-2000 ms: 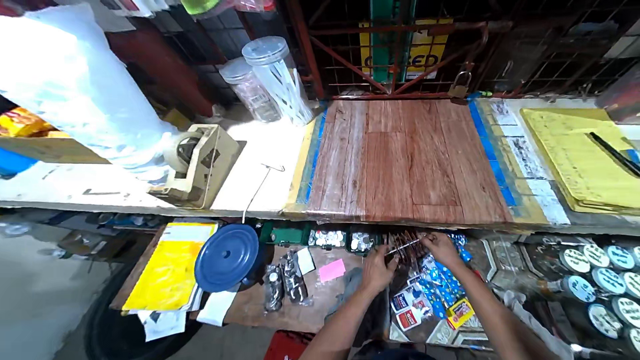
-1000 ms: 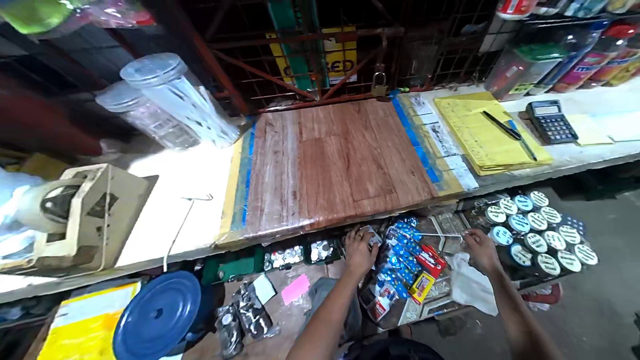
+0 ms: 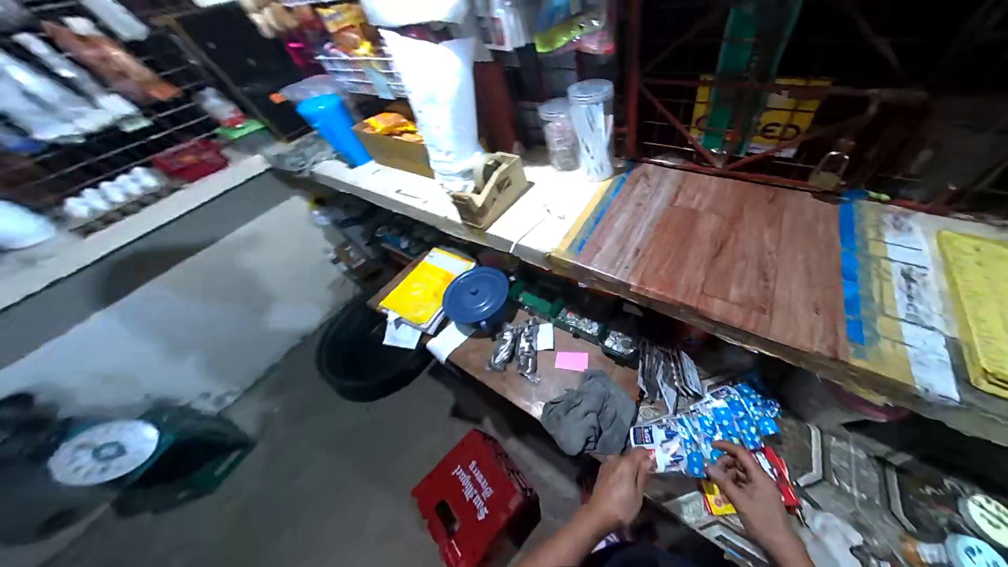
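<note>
My left hand (image 3: 622, 484) pinches the corner of a white and blue printed packet (image 3: 660, 442) at the lower right of the head view. Just right of it my right hand (image 3: 740, 476) is spread, its fingers bent over the strip of blue packets (image 3: 720, 421); whether they touch it I cannot tell. Red packets (image 3: 778, 472) and a yellow packet (image 3: 718, 499) lie under and beside my right hand. A grey cloth (image 3: 591, 413) is crumpled to the left of the packets, with a stack of dark printed sachets (image 3: 668, 374) behind them.
A counter with a wood-pattern sheet (image 3: 724, 252) runs above the low table. It bears a tape dispenser (image 3: 492, 189) and clear jars (image 3: 591, 130). On the low table are a blue lidded pot (image 3: 476, 295) and a pink note (image 3: 572, 361). A red crate (image 3: 476, 500) stands on the floor.
The view has swung far left. My hands, wide apart one second ago with a thin item by the right one, are now closer together at the blue packets.
</note>
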